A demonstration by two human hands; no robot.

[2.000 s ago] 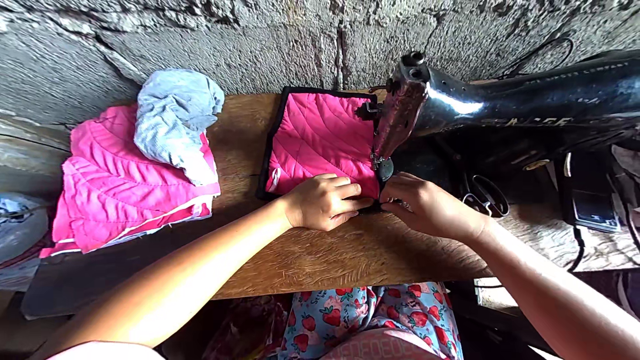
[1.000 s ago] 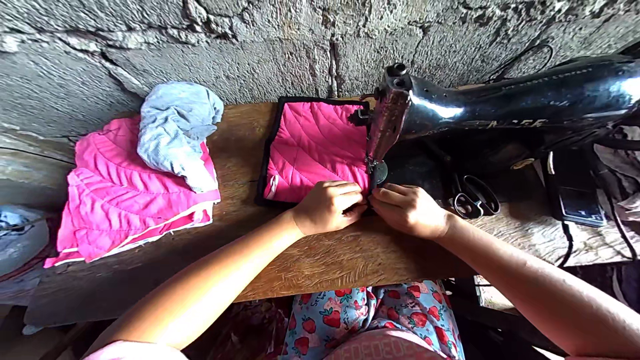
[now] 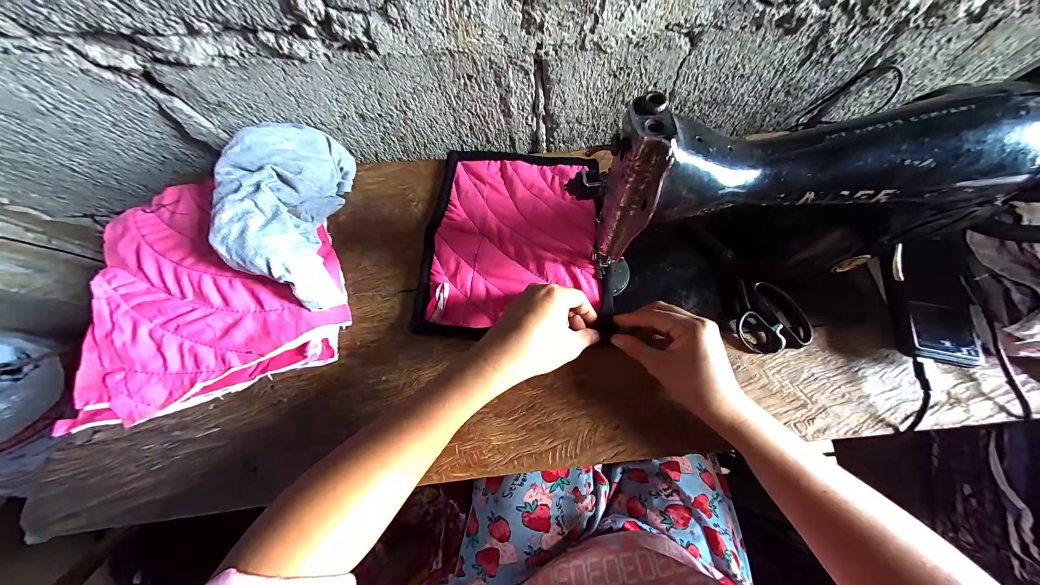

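A pink quilted fabric square (image 3: 512, 236) with black binding lies flat on the wooden table, its right edge under the needle area of a black sewing machine (image 3: 731, 171). At its lower right corner, my left hand (image 3: 552, 329) pinches the black binding (image 3: 606, 313) between thumb and fingers. Just to the right, my right hand (image 3: 670, 345) grips the same binding with its fingertips, close to the left one. The needle and presser foot (image 3: 601, 258) stand above the bound edge, a little beyond both hands.
Pink quilted pieces (image 3: 187, 309) with raw edges lie at the left, a crumpled grey cloth (image 3: 276, 203) on top. Black-handled scissors (image 3: 772, 321) rest right of my right hand. A dark phone-like device (image 3: 942, 317) lies farther right on the wooden table (image 3: 520, 431). A rough wall stands behind.
Both hands stay at the lower right corner of the pink square, with small shifts of the fingers on the binding. The right fingertips now show a little apart from the left hand.
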